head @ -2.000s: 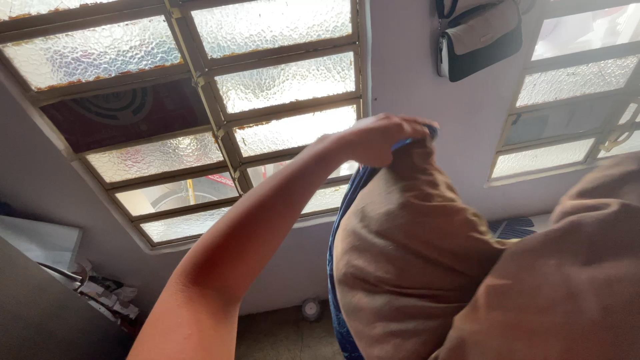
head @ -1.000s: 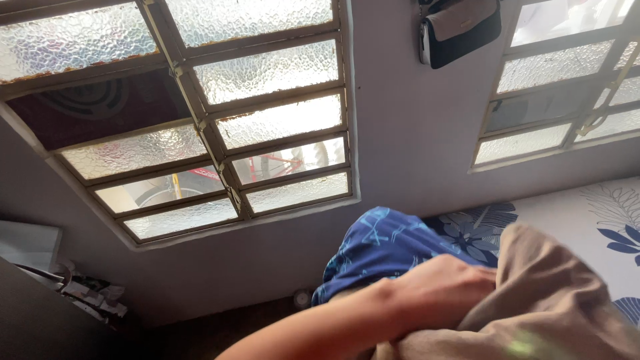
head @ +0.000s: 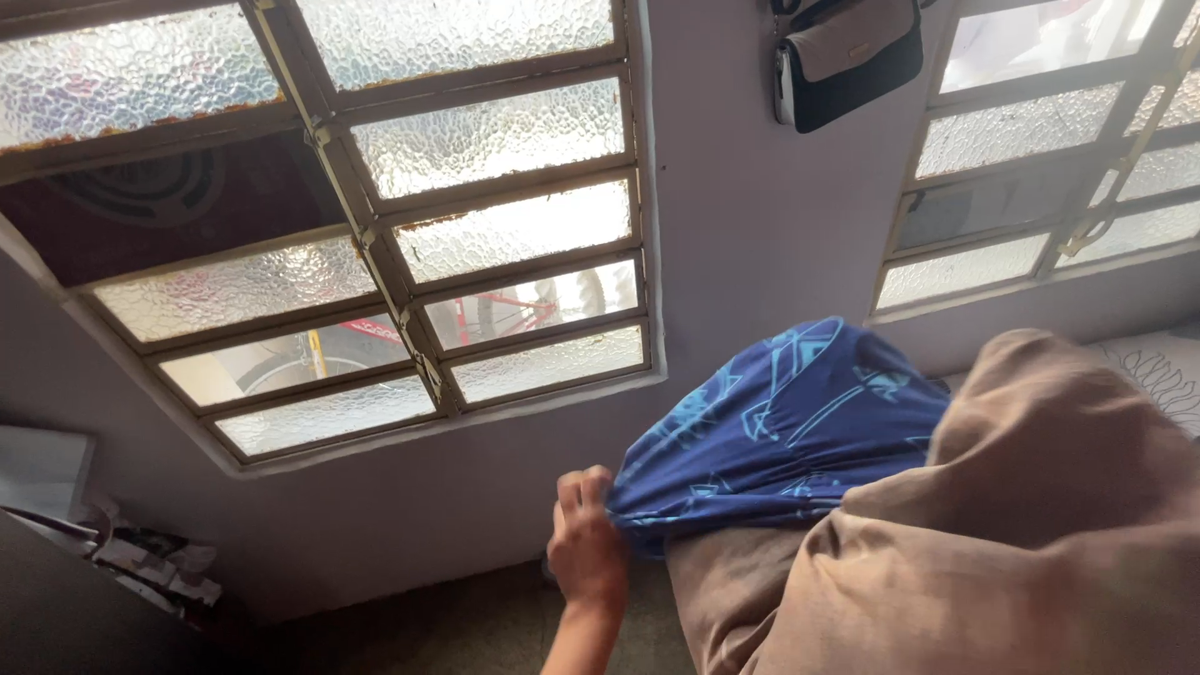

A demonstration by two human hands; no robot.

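Observation:
My left hand (head: pixel 589 539), low in the middle of the head view, grips the left edge of a blue cloth (head: pixel 769 422) with light-blue line drawings. The blue cloth bulges up and to the right from my fingers. Against it and in front lies a large brown cloth (head: pixel 994 562), bunched in folds, which fills the lower right. Whether the two cloths are joined cannot be told. My right hand is not in the view.
Behind are two metal-framed windows with textured panes (head: pixel 516 230). A two-tone handbag (head: pixel 848 66) hangs on the wall between them. A bed surface with a floral pattern (head: pixel 1158 366) shows at the right. Cluttered items (head: pixel 155 562) lie at the lower left.
My left hand was over the brown cloth a second ago; now it is at the blue cloth's left edge. More of the blue cloth shows, and the brown cloth covers more of the bed.

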